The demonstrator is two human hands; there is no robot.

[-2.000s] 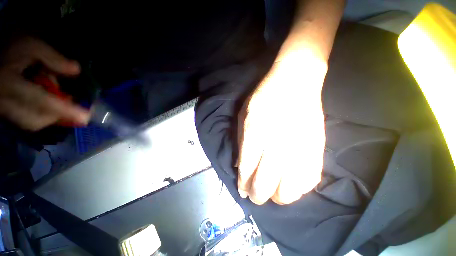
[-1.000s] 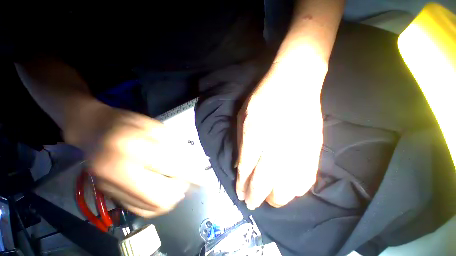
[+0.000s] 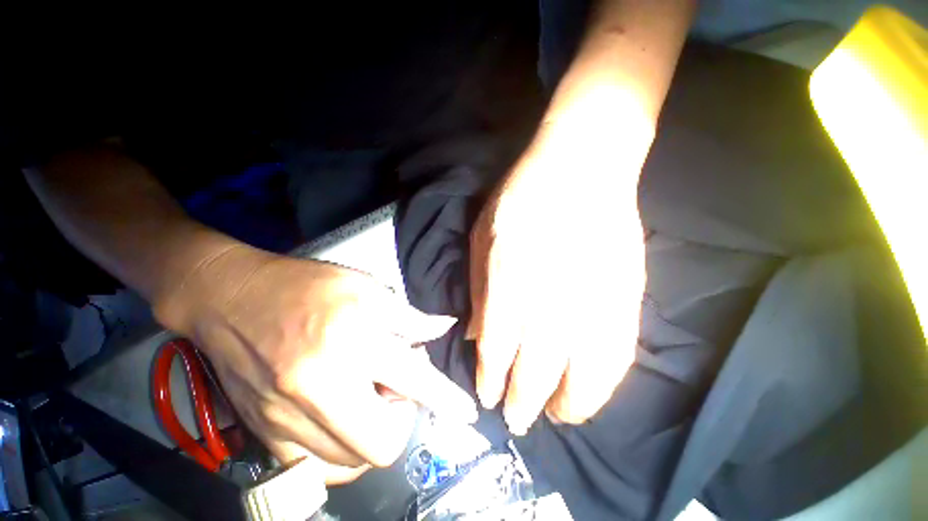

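A large dark cloth (image 3: 794,346) lies in soft folds at centre and right. My left hand (image 3: 560,295), overexposed, rests on it with bent fingers gripping it close to its left edge. My right hand (image 3: 326,356) reaches in from the left; its index fingertip is at the cloth edge beside my left fingers, its thumb apart, and no tool shows in it. What lies under its palm is hidden. The shiny presser foot area (image 3: 438,470) with a blue spot is just below the fingertips. Red-handled scissors (image 3: 173,407) lie at the lower left, their blades out of sight.
A pale cream block (image 3: 288,494) stands at the lower left, next to the scissors. A bright yellow lamp or machine part (image 3: 875,122) curves down the right edge. A speckled strip (image 3: 351,226) runs along the table edge. A dark strap-like band (image 3: 132,453) crosses the lower left.
My right hand has put down the scissors at the lower left and moved right to the cloth edge. My left hand has shifted slightly left, with the cloth bunching and its folds changing.
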